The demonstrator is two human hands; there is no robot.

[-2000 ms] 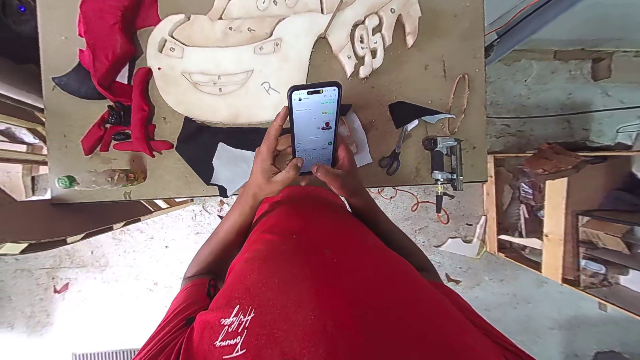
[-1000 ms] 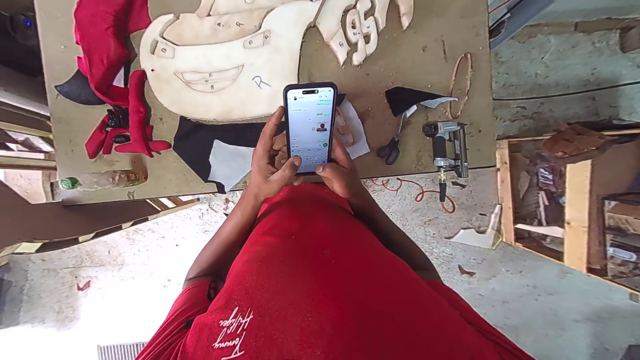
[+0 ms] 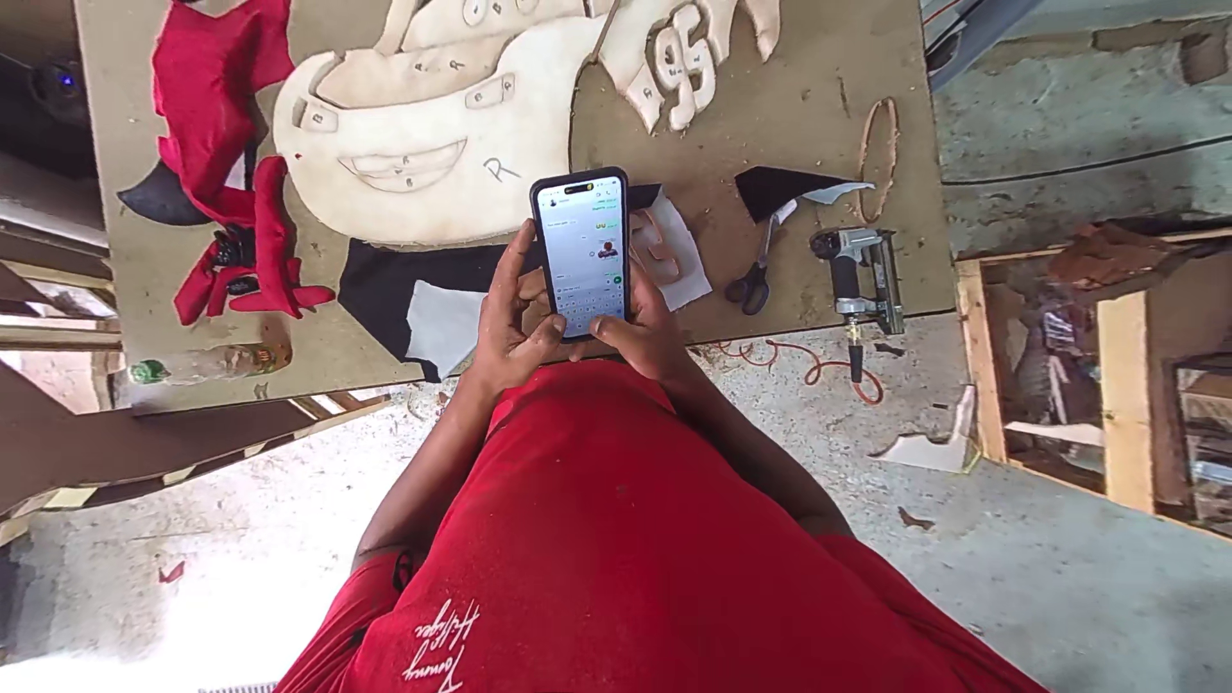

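A smartphone [image 3: 583, 252] in a dark case is upright between my two hands, its screen lit with a chat and a keyboard. My left hand [image 3: 515, 322] holds its left side, thumb at the lower screen. My right hand [image 3: 643, 327] holds the right side, thumb also over the keyboard. Beneath and beside the phone lie black fabric [image 3: 385, 298] and white fabric pieces [image 3: 445, 325]. Just beyond is a pale car-front-shaped panel [image 3: 433, 144] with marked outlines. Black-handled scissors [image 3: 751, 284] lie to the right, partly under a black fabric scrap [image 3: 780, 192].
On the wooden table [image 3: 770, 106] are a pneumatic stapler [image 3: 859, 279] with an orange coiled hose [image 3: 818, 371], pale number-shaped pieces [image 3: 683, 67], red fabric [image 3: 217, 106], and a clear plastic bottle [image 3: 217, 363] near the left front edge. A wooden shelf frame [image 3: 1126, 404] stands at right.
Both hands stay on the phone, with small thumb movements near the keyboard. Nothing on the table has plainly moved.
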